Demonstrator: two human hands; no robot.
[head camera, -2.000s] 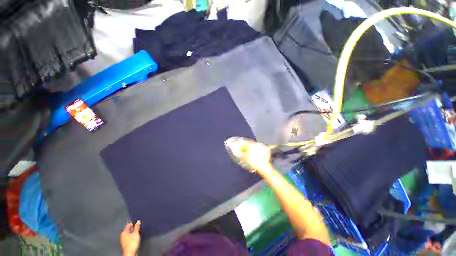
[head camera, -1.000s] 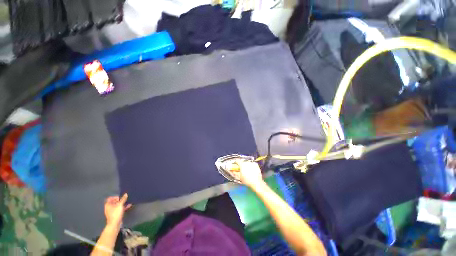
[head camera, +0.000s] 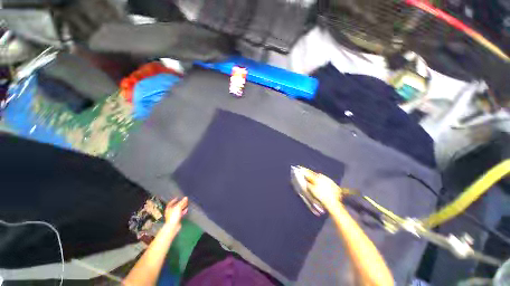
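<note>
A flat dark navy skirt panel (head camera: 251, 184) lies on the dark grey padded ironing table (head camera: 386, 195). My right hand (head camera: 324, 189) grips a silver steam iron (head camera: 303, 190), which stands on the right part of the panel. A yellow hose (head camera: 470, 192) runs from the right towards the iron. My left hand (head camera: 176, 209) is just off the panel's left near edge, over the table's edge; its fingers look slightly apart and hold nothing that shows, though they are blurred.
A blue roll (head camera: 279, 78) lies along the far edge with a red and white packet (head camera: 238, 81) beside it. Crumpled navy cloth (head camera: 369, 106) lies at the far right edge. Black cloth (head camera: 61, 201) covers a surface at the left. A thin black cord is near the hose.
The view has turned left, so the panel appears rotated and the black cloth has come into view. The iron has moved from the panel's near right corner further up onto its right part.
</note>
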